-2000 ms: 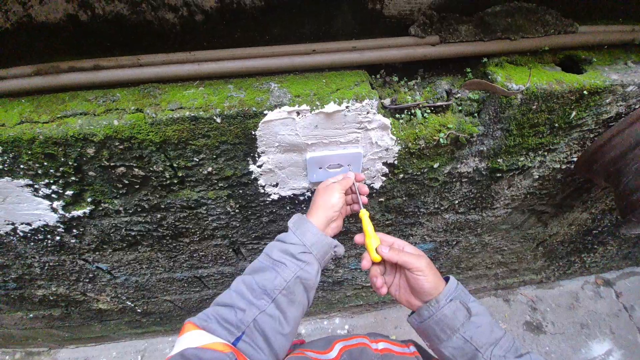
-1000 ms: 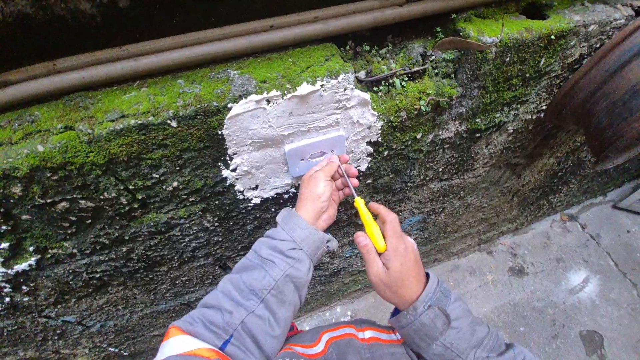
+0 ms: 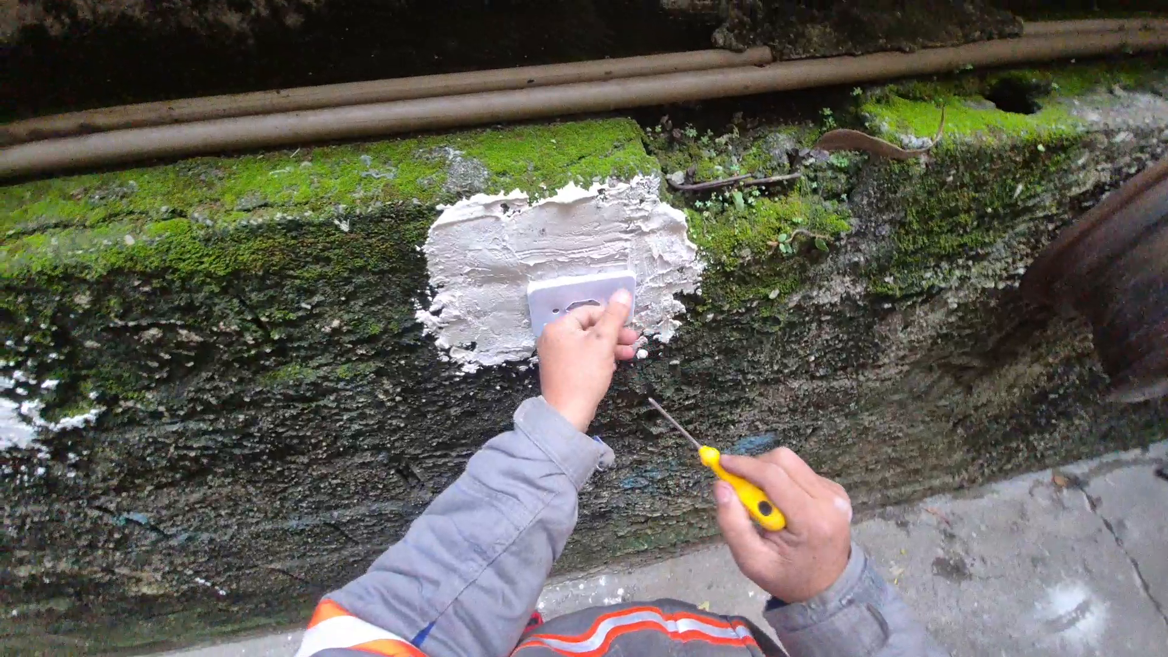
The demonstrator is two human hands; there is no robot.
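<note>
My left hand (image 3: 584, 356) has its fingers on the lower and right part of a pale rectangular cover plate (image 3: 552, 299), which has a central opening and small holes. Behind the plate, a patch of whitish plaster (image 3: 479, 265) covers part of the mossy wall. Lower right, my right hand (image 3: 794, 525) grips a screwdriver (image 3: 750, 488) by its yellow handle. Its thin metal shaft points up and left, and the tip is apart from the plate. My left fingers hide the plate's lower right part.
Two brown pipes (image 3: 456, 105) run along the top of the mossy wall (image 3: 274, 383). At the right edge is a rusty curved metal object (image 3: 1113, 283). A dry leaf (image 3: 867, 141) lies on the wall's ledge. Grey concrete ground (image 3: 995, 557) stretches along the wall's foot.
My right hand with the screwdriver has moved down and away from the plate; its tip was close to my left fingers before. My left fingers have shifted onto the plate's front.
</note>
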